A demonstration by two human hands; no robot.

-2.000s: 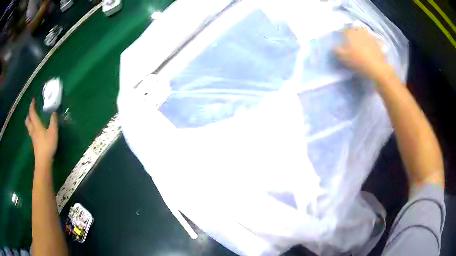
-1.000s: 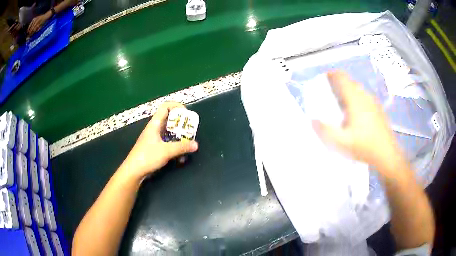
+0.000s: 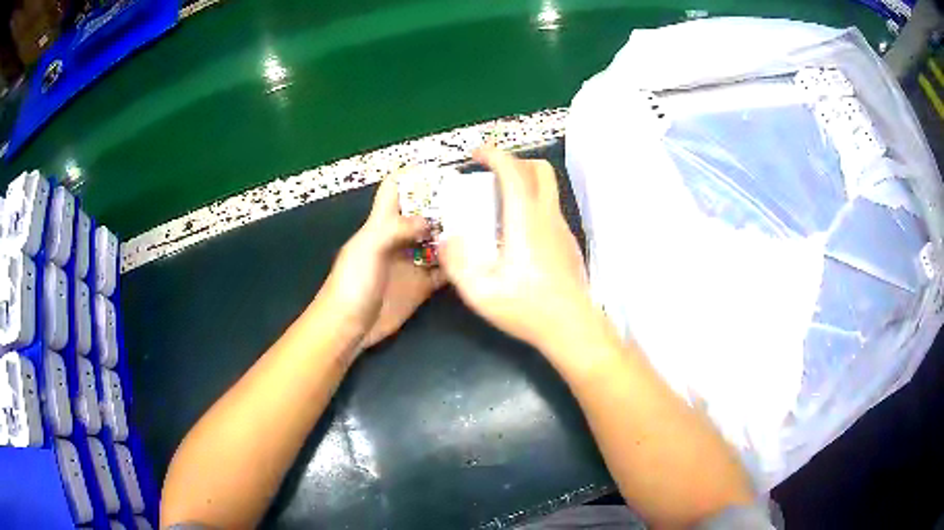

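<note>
My left hand point(image 3: 378, 259) holds a base with internals point(image 3: 422, 202) above the dark bench, with small red and green parts showing at its lower end. My right hand point(image 3: 523, 248) grips a white top cover point(image 3: 472, 215) close against the right side of the base. The two parts are side by side or touching; the exact contact is blurred and partly hidden by my fingers.
A clear plastic bag point(image 3: 704, 342) with loose white covers point(image 3: 844, 109) is at right. Stacked white housings point(image 3: 57, 311) on blue sheets stand at left. Beyond the bench point(image 3: 435, 414) run a speckled rail point(image 3: 311, 192) and green conveyor point(image 3: 393, 72).
My right hand has left the bag and come to my left hand with a white cover. My left hand has moved slightly right and up with the base. The view has shifted.
</note>
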